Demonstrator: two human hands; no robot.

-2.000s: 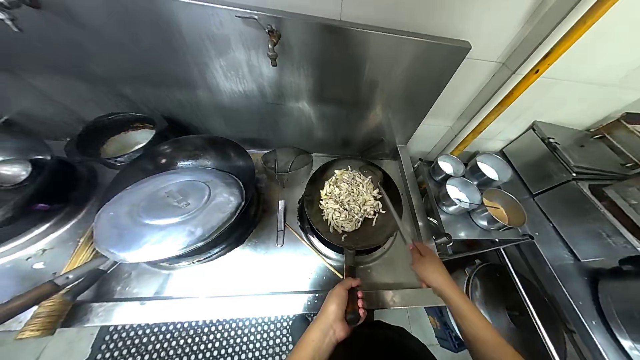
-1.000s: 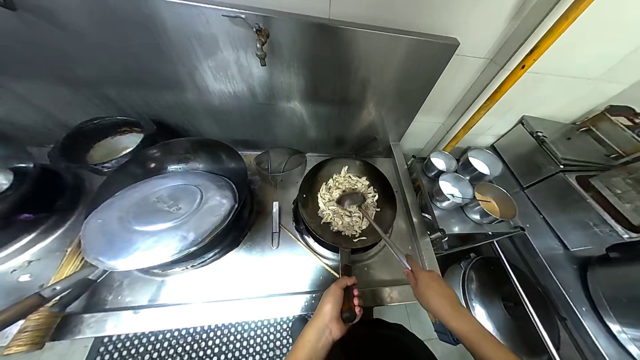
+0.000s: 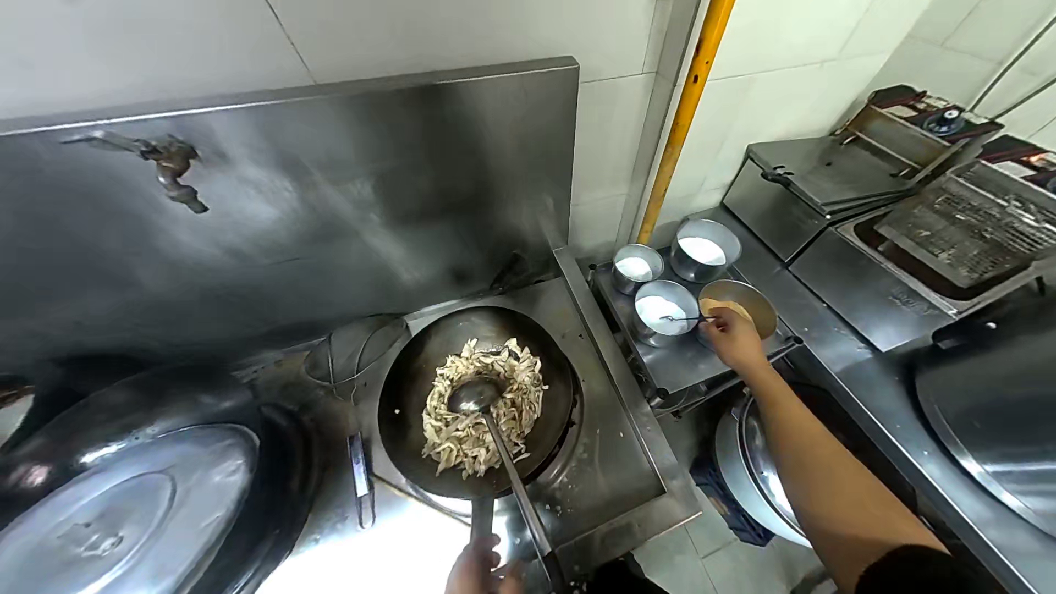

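Observation:
My left hand [image 3: 485, 569], at the bottom edge, grips the handle of a dark wok [image 3: 412, 371] on the burner. Pale shredded food [image 3: 462, 445] rings the inside of the wok. A metal ladle [image 3: 476, 396] rests with its bowl in the middle of the food, its handle leaning over the rim toward the bottom right, close beside my left hand. To the right, my right hand [image 3: 730, 334] is stretched over a group of metal pots and holds a small spoon by its handle. The spoon's end lies over a pot of white contents [image 3: 660, 313], beside a pot of tan contents [image 3: 763, 313].
A metal lid [image 3: 140, 511] covers a wok at the lower left. A wire strainer [image 3: 355, 355] and tongs [image 3: 361, 478] lie left of the burner. The faucet [image 3: 173, 173] juts from the steel backsplash. Fryers [image 3: 924, 247] and a lidded pot [image 3: 763, 462] are at the right.
My right hand has let go of the ladle and moved right to the pots, where it now holds a small spoon. The ladle stays in the wok. The view has swung to the right.

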